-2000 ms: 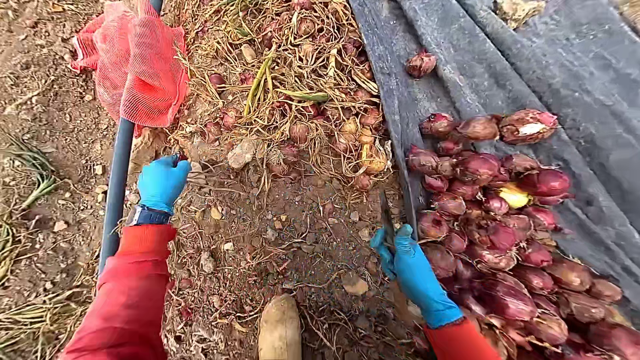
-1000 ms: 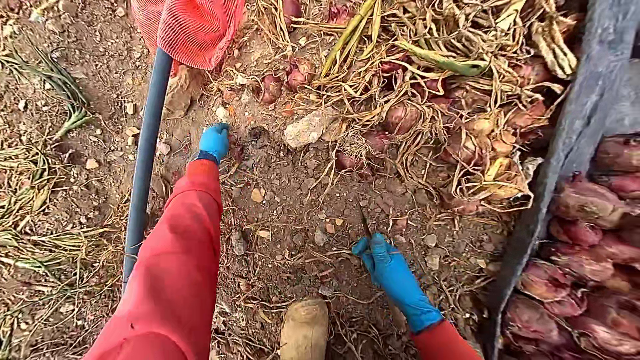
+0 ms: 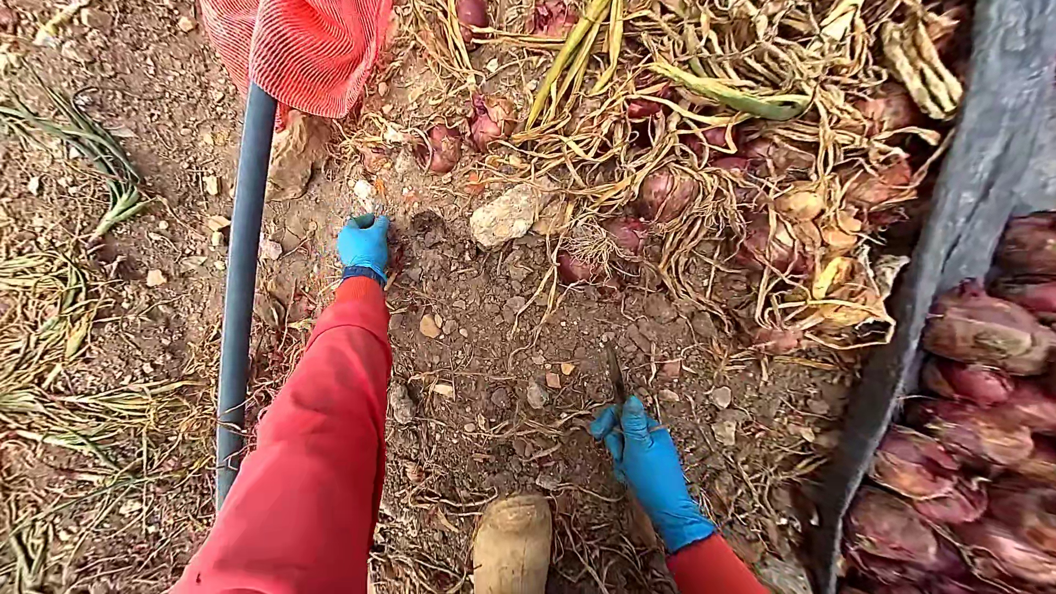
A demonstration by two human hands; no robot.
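My left hand (image 3: 364,244), in a blue glove, reaches down at the soil beside a small whitish stone, right of a grey-blue pipe (image 3: 241,280). Its fingers are curled and mostly hidden; whether they hold anything does not show. My right hand (image 3: 648,462), also blue-gloved, grips a knife with a thin dark blade (image 3: 615,373) pointing away from me, over bare soil. Red onions with dry leaves (image 3: 668,194) lie on the ground ahead and to the right of my left hand. A heap of trimmed red onions (image 3: 982,412) rests on dark sheeting (image 3: 891,379) at the right.
Red mesh netting (image 3: 309,54) hangs over the pipe's upper end. A pale stone (image 3: 505,214) lies between my left hand and the leafy onions. The tip of a tan boot (image 3: 513,540) shows at the bottom. Green and dry stalks (image 3: 54,330) lie at the left.
The view has shifted left and closer to the ground since two seconds ago. My left hand has moved away from the pipe's edge to the soil on its right.
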